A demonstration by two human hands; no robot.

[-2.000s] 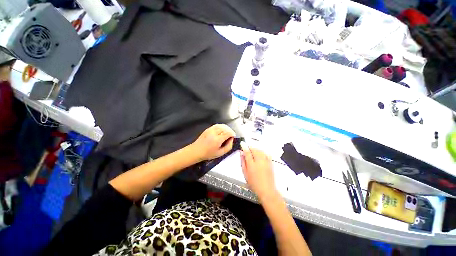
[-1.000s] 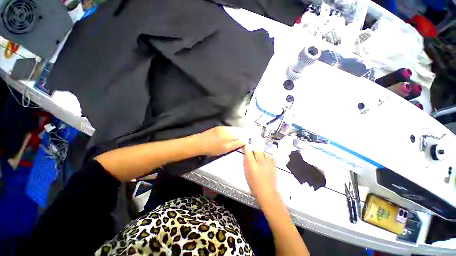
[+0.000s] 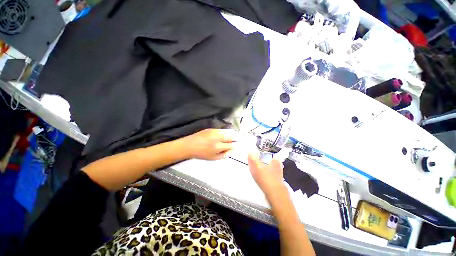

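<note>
The large dark garment (image 3: 200, 70) covers the table left of the sewing machine (image 3: 320, 107), creased, with a folded opening in its middle. Its near edge runs behind my left forearm toward the needle area (image 3: 270, 142). My left hand (image 3: 215, 144) is low over the table, left of the presser foot, fingers bent together; glare hides whether cloth is between them. My right hand (image 3: 266, 169) is at the near side of the presser foot, fingertips washed out by the light; what they touch is unclear. A small black jagged piece (image 3: 299, 178) lies just right of my right hand.
Dark snips (image 3: 344, 206) and a yellow-gold phone (image 3: 375, 220) lie right of the piece. Maroon thread cones (image 3: 387, 89) and a white bundle (image 3: 395, 52) are behind the machine head. A grey machine housing (image 3: 30, 25) stands at far left. The table's ruler-marked edge (image 3: 215, 192) faces me.
The garment's edge, pinched between both hands at first, no longer shows between them. My hands are now further apart, the right one beside the presser foot. The view has shifted.
</note>
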